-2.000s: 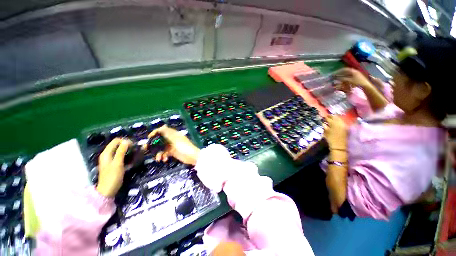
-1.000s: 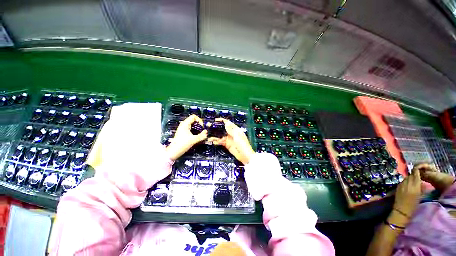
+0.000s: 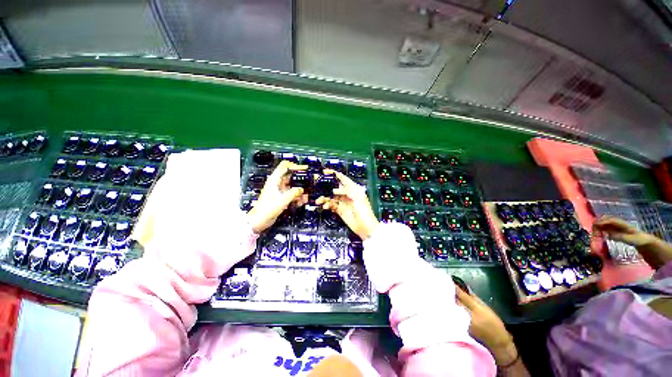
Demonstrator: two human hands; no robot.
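Observation:
My left hand [image 3: 277,197] holds a round black watch unit [image 3: 301,179] above the middle clear tray [image 3: 289,288]. My right hand [image 3: 349,204] holds a second black unit [image 3: 325,184] beside it, the two close together. The tray's back pockets hold black units. Its front rows have bare pockets, with one dark unit [image 3: 330,284] at the front right and one at the front left [image 3: 236,285]. My fingers partly hide the units and the pockets beneath.
A cream sheet [image 3: 193,188] lies between the middle tray and a full left tray [image 3: 50,232]. To the right are a tray with red and green dots [image 3: 435,201], a beige box of units [image 3: 520,291] and a salmon-red bin [image 3: 555,152]. A neighbour's hand [image 3: 485,323] holds a dark object near the bench edge.
Both my hands still hold units, now slightly raised and turned. The neighbour's one hand has moved left towards me; the view has turned left and down since the oldest frame.

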